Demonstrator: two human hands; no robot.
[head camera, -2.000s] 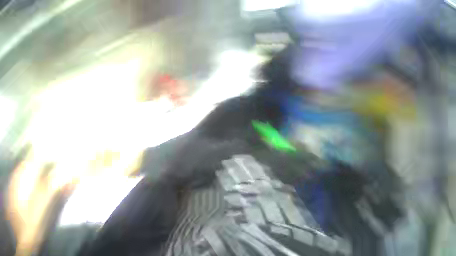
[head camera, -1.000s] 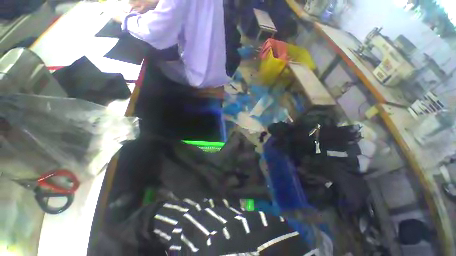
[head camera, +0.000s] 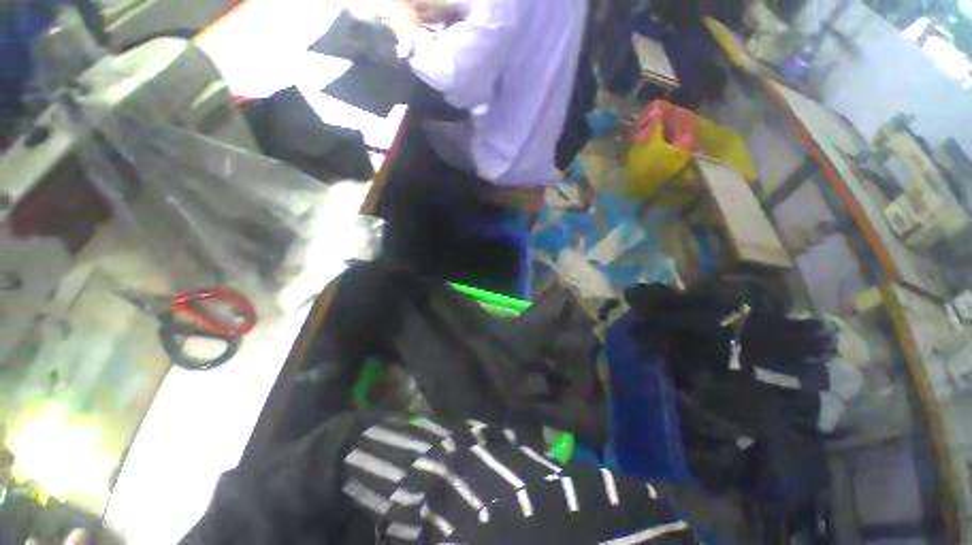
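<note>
Scissors with one red and one black handle loop (head camera: 208, 325) lie on the white machine table (head camera: 197, 426) at left, blades pointing left. A crumpled clear plastic bag (head camera: 203, 202) lies behind them. Dark cloth (head camera: 485, 351) is heaped at the centre, over a green-edged seat. A glaring light shows at lower left. Small blurred skin-toned shapes, perhaps fingertips, are cut off at the bottom left edge. I cannot tell which hand they belong to or what they touch. No whole hand is visible.
A person in lavender (head camera: 522, 85) works at a white table at the back, with black fabric pieces (head camera: 309, 133). A yellow bag (head camera: 682, 165), blue scraps and a dark garment heap (head camera: 746, 373) are on the floor at right. Another machine (head camera: 917, 181) stands far right.
The view swung from the glaring work area towards the right-hand side, then shifted slightly back left. The scissors and person now appear farther right in the picture than one second ago.
</note>
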